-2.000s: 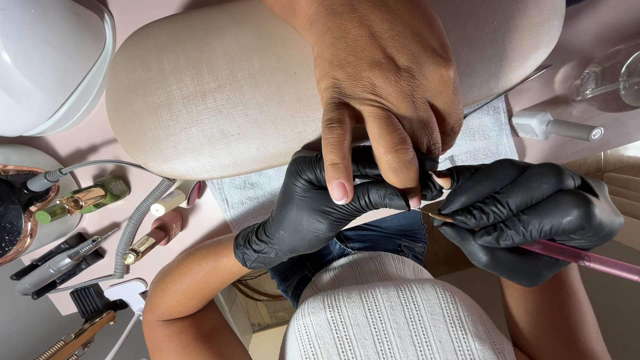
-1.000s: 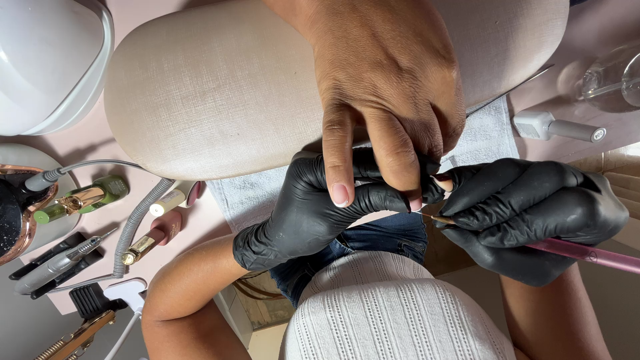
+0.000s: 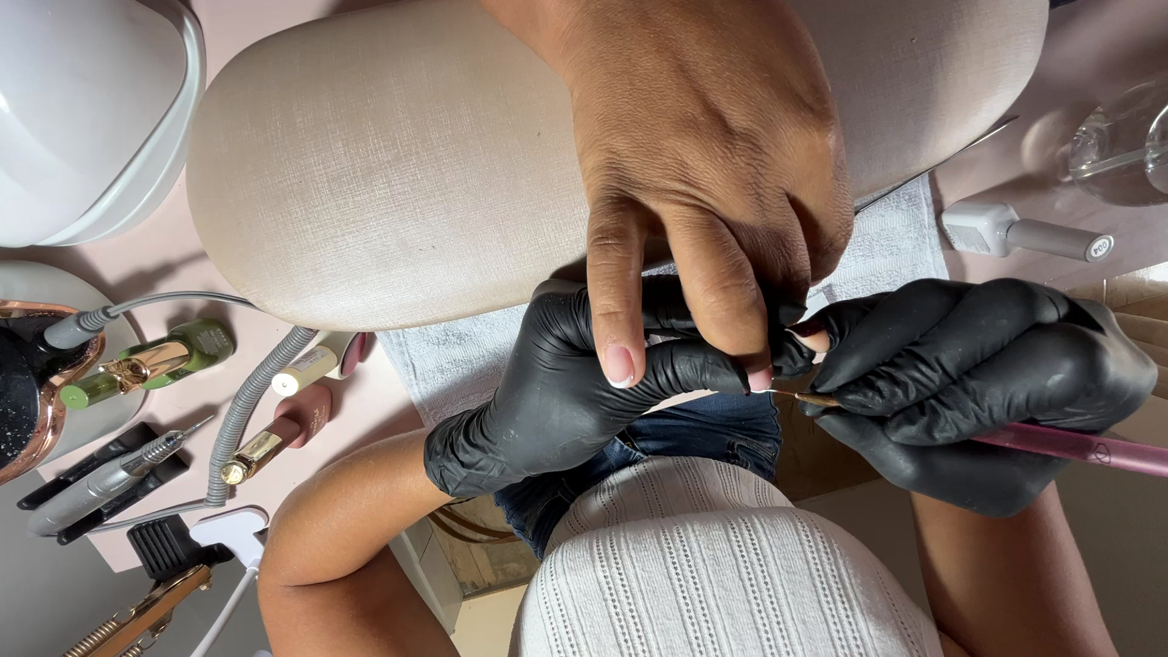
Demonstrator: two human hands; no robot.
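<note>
My left hand (image 3: 566, 392), in a black glove, grips a finger of another person's hand (image 3: 703, 137), which reaches in from the top. That finger's nail (image 3: 759, 378) faces down between my fingertips. In my right hand (image 3: 967, 383), also gloved in black, is a thin nail brush with a pink handle (image 3: 1077, 447). The fine brush tip (image 3: 771, 392) carries something white and meets the nail's free edge. My right fingertips are close to the person's thumb. Another finger of theirs hangs free, its nail (image 3: 618, 364) pink with a white tip.
A beige armrest cushion (image 3: 392, 173) lies over a white towel (image 3: 465, 351). On the left are a white lamp housing (image 3: 82, 100), polish bottles (image 3: 265, 447), an electric nail file (image 3: 109, 488) and its coiled cable (image 3: 246, 411). A grey-white bottle (image 3: 1022, 233) lies on the right.
</note>
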